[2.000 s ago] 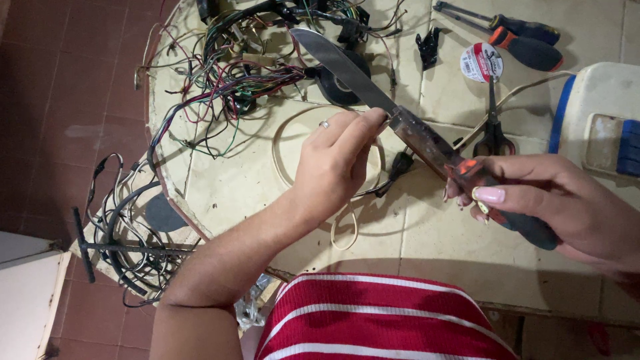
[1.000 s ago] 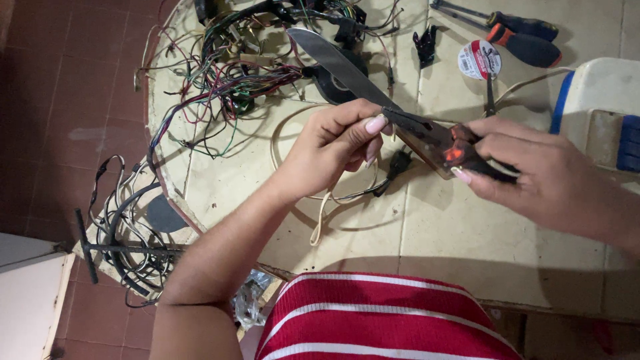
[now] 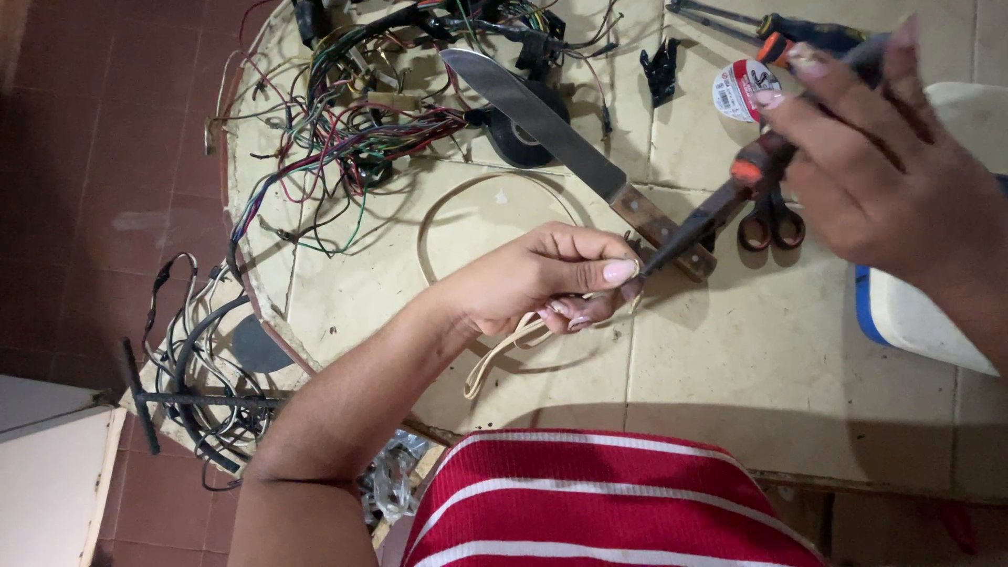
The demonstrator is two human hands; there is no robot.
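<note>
My left hand (image 3: 579, 279) pinches the end of a flat cream cord (image 3: 504, 358) between thumb and finger; the cord loops below that hand and round on the table. In my right hand (image 3: 858, 157) is a pair of long-nose pliers (image 3: 744, 177), the dark handles spread and the fingers around them. The jaw tips meet the cord's end at my left fingertips; their exact grip on it cannot be told. Beyond my hands a large knife (image 3: 543, 122) with a wooden handle lies across the table, its blade over a roll of black tape (image 3: 524, 130).
A tangle of coloured wires (image 3: 354, 118) covers the far left of the tiled table (image 3: 709, 409). Scissors (image 3: 772, 224), a red-and-white labelled roll (image 3: 736, 90), screwdrivers (image 3: 811, 31) and a white-and-blue container (image 3: 929, 315) lie at the right. More cables (image 3: 189, 354) lie low at the left.
The knife lies on the table; two seconds ago it appeared against my right hand. The pliers have turned so that their tips point down-left to my left fingertips, and my right hand has risen.
</note>
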